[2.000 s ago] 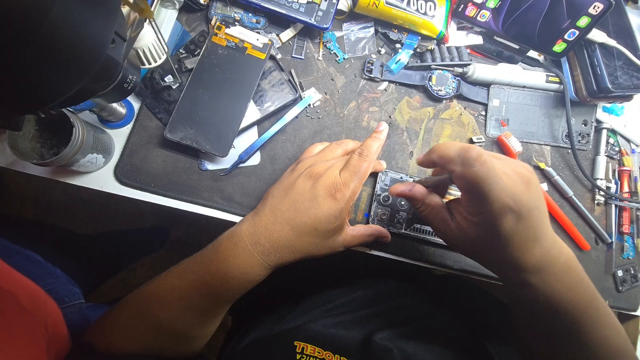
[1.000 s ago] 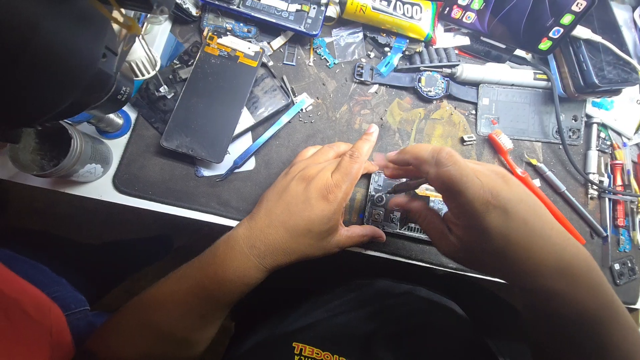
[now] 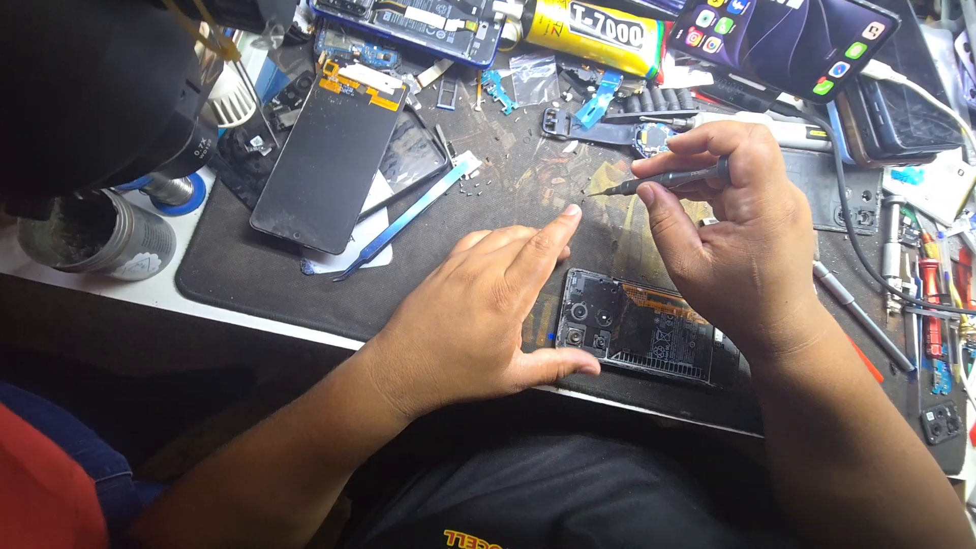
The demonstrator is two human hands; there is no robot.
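My right hand (image 3: pixel 743 221) grips a dark precision screwdriver (image 3: pixel 663 180), its thin tip pointing left, just above the mat by a tiny screw. My left hand (image 3: pixel 480 313) lies with fingers spread at the left end of an opened smartphone (image 3: pixel 648 328); the thumb is at the phone's lower left corner. The phone shows camera modules, an orange flex cable and a battery; its right end is partly behind my right hand. Several tiny screws (image 3: pixel 476 185) lie on the work mat (image 3: pixel 305 282) beyond my left hand.
A detached phone screen (image 3: pixel 328 164) and blue tweezers (image 3: pixel 408 217) lie at left. Solder wire (image 3: pixel 175 191) and a jar (image 3: pixel 99 236) stand further left, below a microscope (image 3: pixel 99 91). A watch (image 3: pixel 648 139), glue tube (image 3: pixel 598 34), lit smartphone (image 3: pixel 785 38) and tools (image 3: pixel 930 305) sit behind and right.
My right hand has lifted off the phone and moved up and away with the screwdriver, uncovering the flex cable and battery. My left hand stays beside the phone.
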